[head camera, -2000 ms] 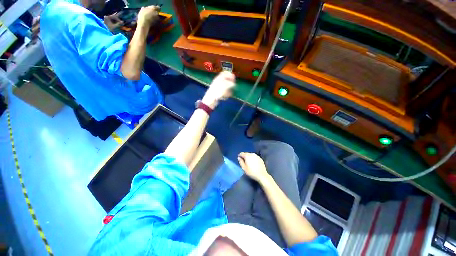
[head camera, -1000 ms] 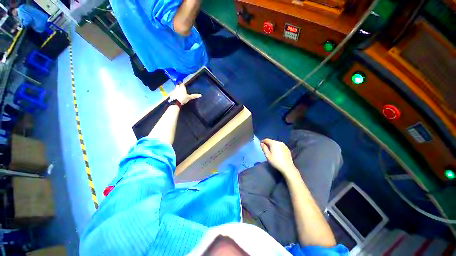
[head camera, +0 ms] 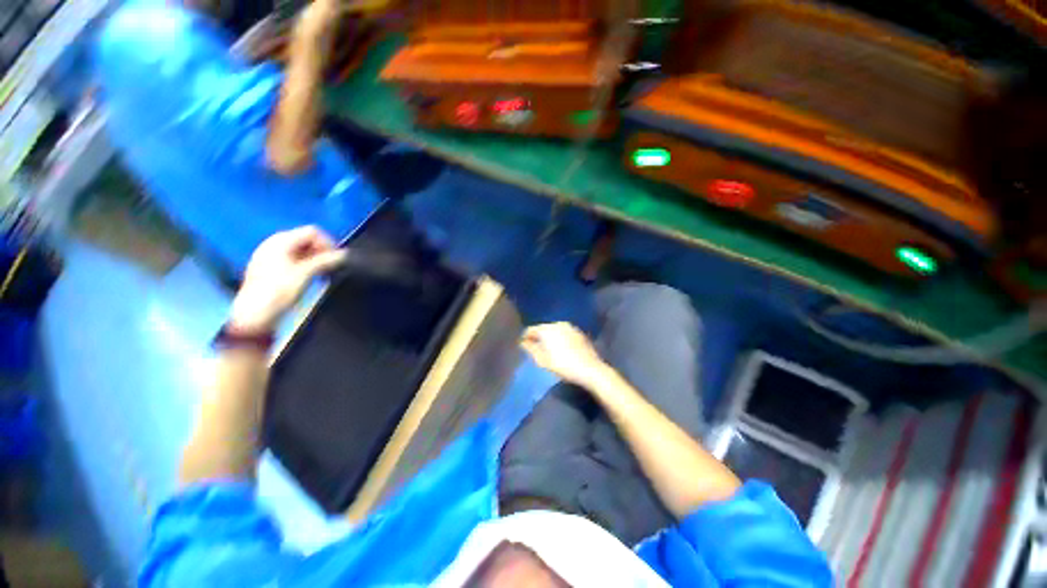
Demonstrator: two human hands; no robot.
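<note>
The black foam-lined tray lies on the cardboard carton, left of my knees. My left hand is at the tray's far left edge, fingers bent together. A blurred dark shape with a paler streak lies by its fingertips, at the tray's far compartment. I cannot tell whether it is a panel or whether my hand grips it. My right hand is loosely closed above my thigh with nothing visible in it.
Orange-brown presses stand on the green bench ahead. A pale hose hangs in front. White foam trays stand at the right. A blue-coated person is at the upper left.
The view has swung left and back. My left hand, spread over a dark panel in the tray one second ago, now has its fingers drawn together at the tray's far left edge.
</note>
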